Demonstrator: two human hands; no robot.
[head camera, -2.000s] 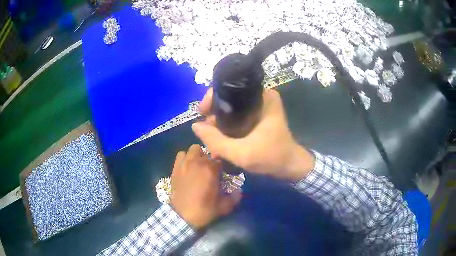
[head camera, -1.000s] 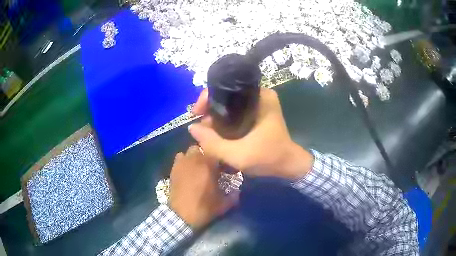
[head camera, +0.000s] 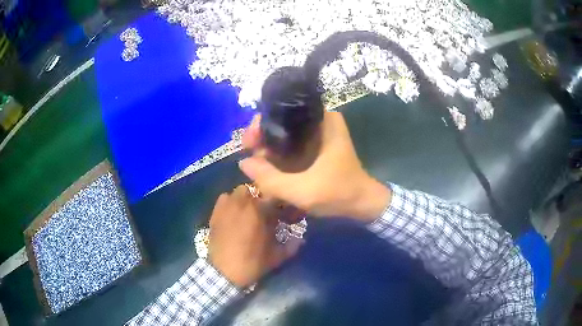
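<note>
My right hand (head camera: 322, 175) is wrapped around the thick black electric screwdriver (head camera: 290, 114), held nearly upright with its top towards me; its tip is hidden below the hand. My left hand (head camera: 242, 235) is just below and left of it, fingers curled under the screwdriver. A small white-and-brass bit of a socket insert (head camera: 253, 190) shows at the left fingertips; most of it is hidden. More socket inserts (head camera: 290, 232) lie beside the left hand on both sides.
The shallow cardboard screw tray (head camera: 86, 245) lies at left. The blue sheet (head camera: 159, 108) and the large white pile of inserts (head camera: 255, 38) are on the far side. The black screwdriver cord (head camera: 408, 60) curves over the pile and bench. Brass parts (head camera: 539, 58) lie at far right.
The whole view has shifted slightly, with hands and bench appearing a little further left. The right hand still holds the screwdriver above the left hand. The inserts beside the left hand look slightly rearranged.
</note>
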